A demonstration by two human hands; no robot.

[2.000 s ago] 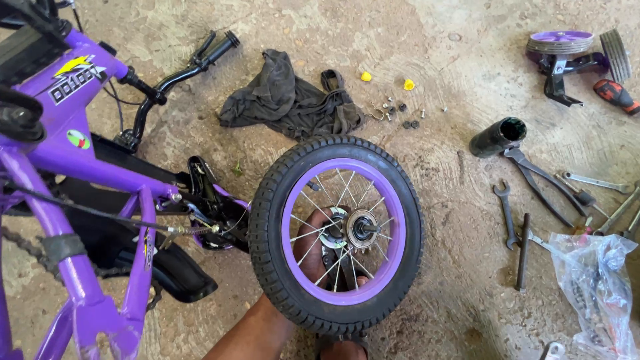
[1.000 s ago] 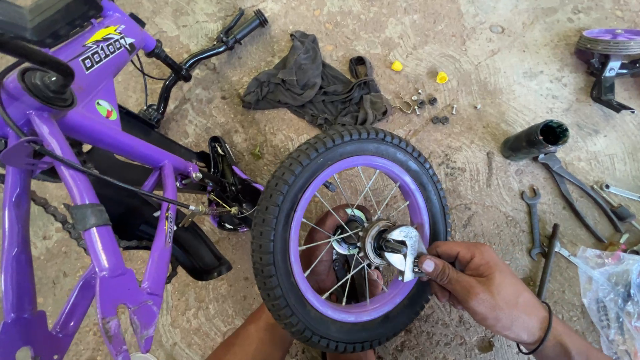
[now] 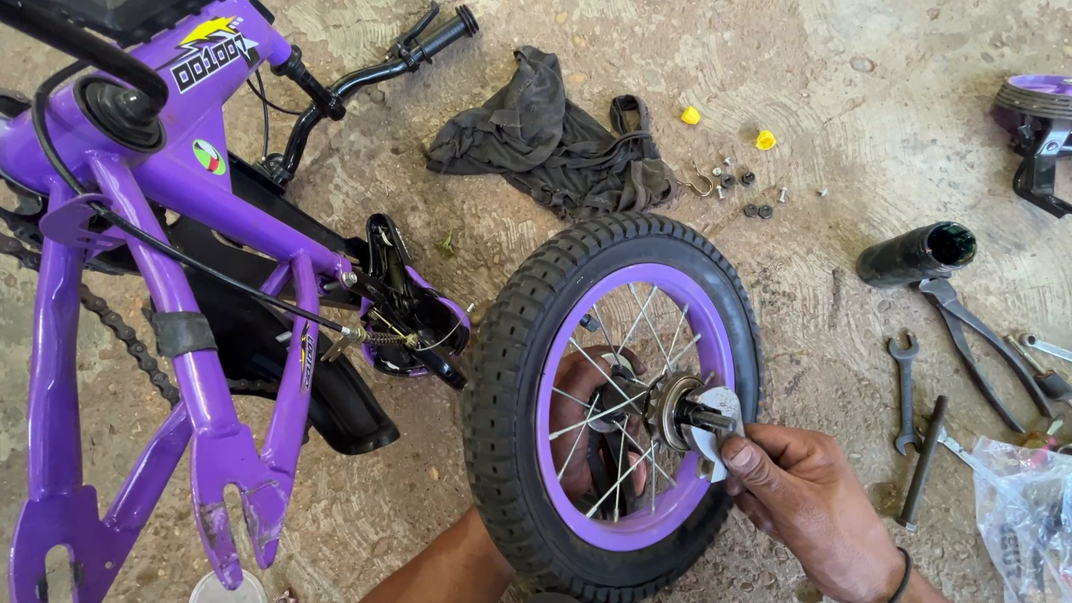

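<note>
A small bicycle wheel (image 3: 611, 402) with a black knobby tyre and purple rim stands tilted in front of me. Behind its spokes, my left hand (image 3: 578, 410) is at the hub, holding the wheel from the far side; part of it is hidden. My right hand (image 3: 787, 486) pinches a flat silver metal piece (image 3: 713, 427) against the near end of the axle, beside the sprocket (image 3: 670, 406). To the left lies the purple bicycle frame (image 3: 184, 368), its rear dropouts bare, with a loose chain (image 3: 126, 343) beside it.
A dark cloth (image 3: 553, 142), yellow caps (image 3: 765, 140) and small nuts (image 3: 758, 211) lie beyond the wheel. On the right are a black tube (image 3: 913, 254), pliers (image 3: 980, 343), an open-end wrench (image 3: 905, 394), a metal rod (image 3: 924, 465), a plastic bag (image 3: 1022, 511) and a training wheel (image 3: 1038, 100).
My right hand has come in from the right with the silver piece, which sat at the hub a second ago too. The wheel has turned more edge-on.
</note>
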